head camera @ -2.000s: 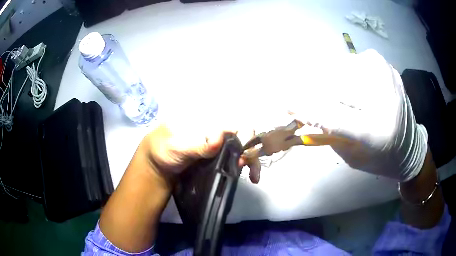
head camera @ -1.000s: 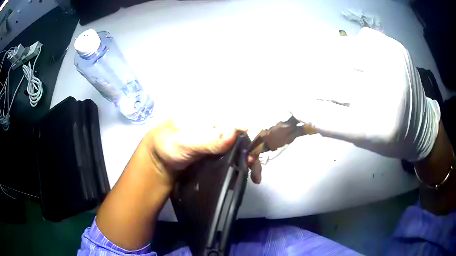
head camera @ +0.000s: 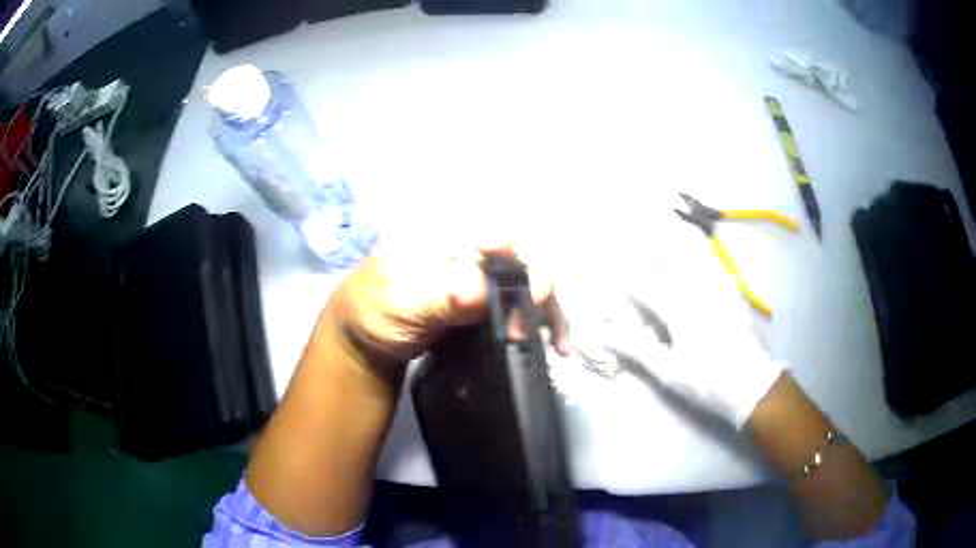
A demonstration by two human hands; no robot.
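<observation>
My bare left hand (head camera: 412, 305) is shut on a black tablet case (head camera: 482, 417), held tilted nearly on edge at the table's front edge. My right hand (head camera: 701, 348), in a white glove, is just right of the case; its fingers blur into the bright table. A whitish crumpled cloth (head camera: 596, 362) shows between the case and the glove; whether my right hand grips it cannot be told. Yellow-handled nippers (head camera: 701, 216) lie with their handles spread on the table, beyond my right hand.
A clear bottle with a white cap (head camera: 289, 171) stands at left. Black case stacks are at left (head camera: 187, 332), right (head camera: 920, 294) and the far edge (head camera: 482, 4). A yellow-and-black stick (head camera: 790, 150) and a crumpled wrapper (head camera: 816, 75) lie at far right. White cable (head camera: 107, 177) lies left.
The nippers have left my right hand and now lie on the table. My right hand has moved down and nearer to me. The case is still in my left hand, now slightly further right.
</observation>
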